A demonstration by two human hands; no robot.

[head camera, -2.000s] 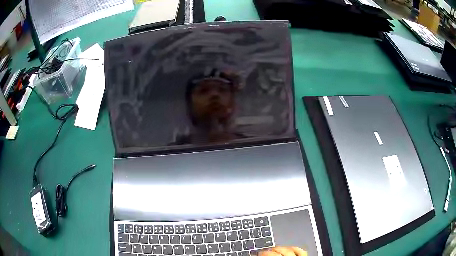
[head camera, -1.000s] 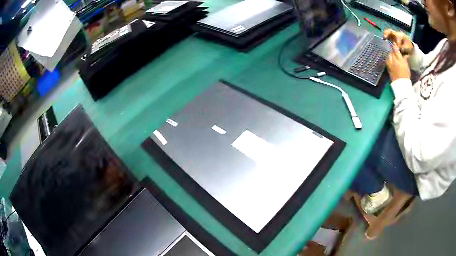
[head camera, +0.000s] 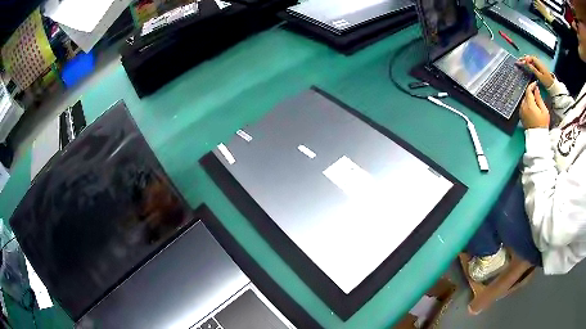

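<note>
The open dual-screen laptop lies at the lower left, cut off by the bottom edge. Its main display (head camera: 96, 205) is dark and glossy, with a dim reflection. Its secondary display (head camera: 170, 286) is grey and reflective. The touchpad (head camera: 247, 315) and a small corner of the keys show at the bottom edge. A closed grey second laptop (head camera: 328, 186) with several white labels lies on a black foam mat (head camera: 283, 257) to its right. Neither of my hands is in the picture.
Another person (head camera: 559, 186) in a white top sits at the right, both hands at another open laptop (head camera: 482, 74). A white cable adapter (head camera: 472, 132) lies near that laptop. Stacked laptops (head camera: 347, 16) and black mats (head camera: 173, 58) are at the back. Below the bench is a cardboard box (head camera: 427, 311).
The view has swung right from the open laptop, then shifted slightly, so the bench things sit a little further right. My hand, earlier by the touchpad, is out of view. The other person's hands have moved apart.
</note>
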